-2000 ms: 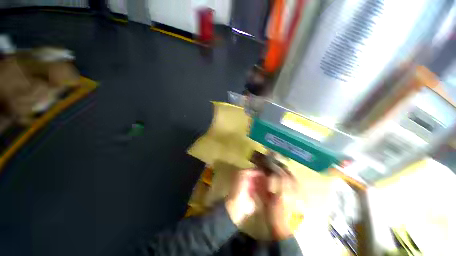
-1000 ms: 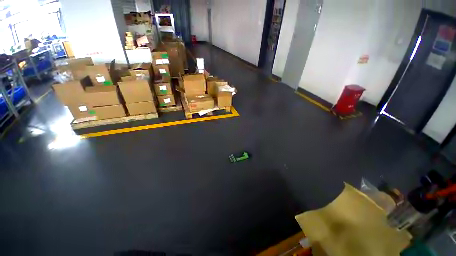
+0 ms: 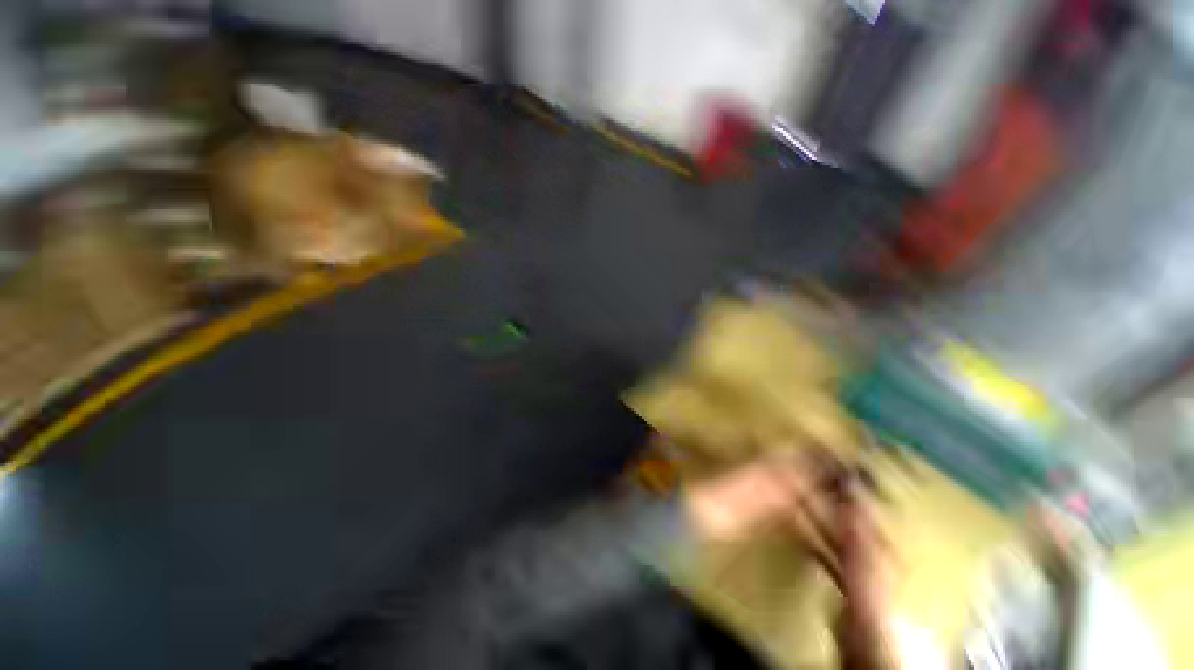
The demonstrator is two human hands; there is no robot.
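The whole view is strongly blurred. A yellow panel lies at the lower right, its notched edge standing out over the dark floor. My left hand reaches in from the lower left in a grey sleeve, over the panel. My right hand is beside it, coming up from the bottom edge. The fingers of both hands meet near a small dark shape. Whether they hold it cannot be told. The green press body, with a yellow sticker, is just beyond the hands.
Cardboard boxes stand behind a yellow floor line at the left. A small green mark is on the dark floor. A red object stands by the far wall. An orange-red shape is at the upper right.
The camera has swung from the floor and boxes back towards the press. Both hands and the green press body have come into view, and the boxes have shifted to the left.
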